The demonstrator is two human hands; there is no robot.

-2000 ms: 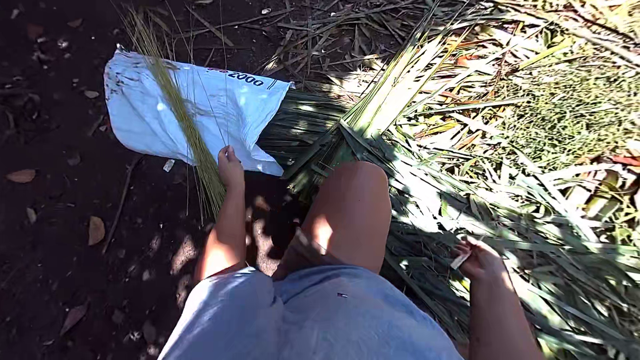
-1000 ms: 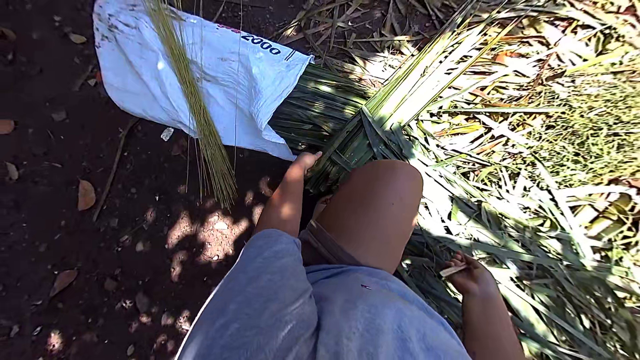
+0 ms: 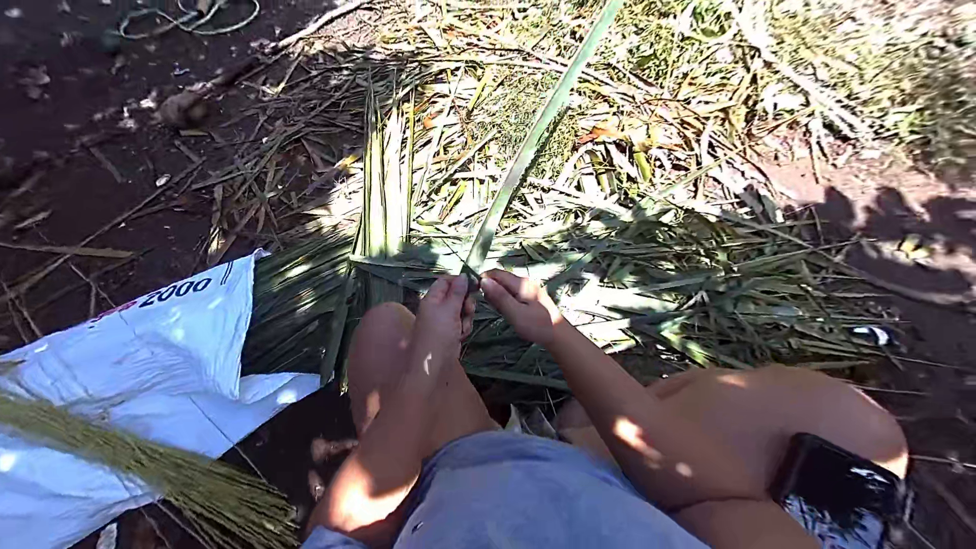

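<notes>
One long green leaf blade (image 3: pixel 526 156) rises from between my two hands, its lower end pinched in the fingertips. My left hand (image 3: pixel 446 305) and my right hand (image 3: pixel 522 303) almost touch each other there, above the heap of cut leaves (image 3: pixel 686 282). To the left, a bundle of thin leaf midribs (image 3: pixel 152 465) lies across a white woven sack (image 3: pixel 152 358) that bears printing. Between the sack and my knee is a layer of dark green leaf strips (image 3: pixel 297 305). Upright pale leaf strips (image 3: pixel 385 183) stand out just behind my left hand.
A stick (image 3: pixel 252 69) lies on the dark soil at the upper left, near a loop of cord (image 3: pixel 191 19). Dry leaf litter (image 3: pixel 457 99) spreads behind the heap. A dark, shiny flat object (image 3: pixel 839 488) rests by my right thigh.
My hands were apart and have come together at the base of a leaf blade. Two seconds ago my left hand was at the midrib bundle. The view has swung to the right.
</notes>
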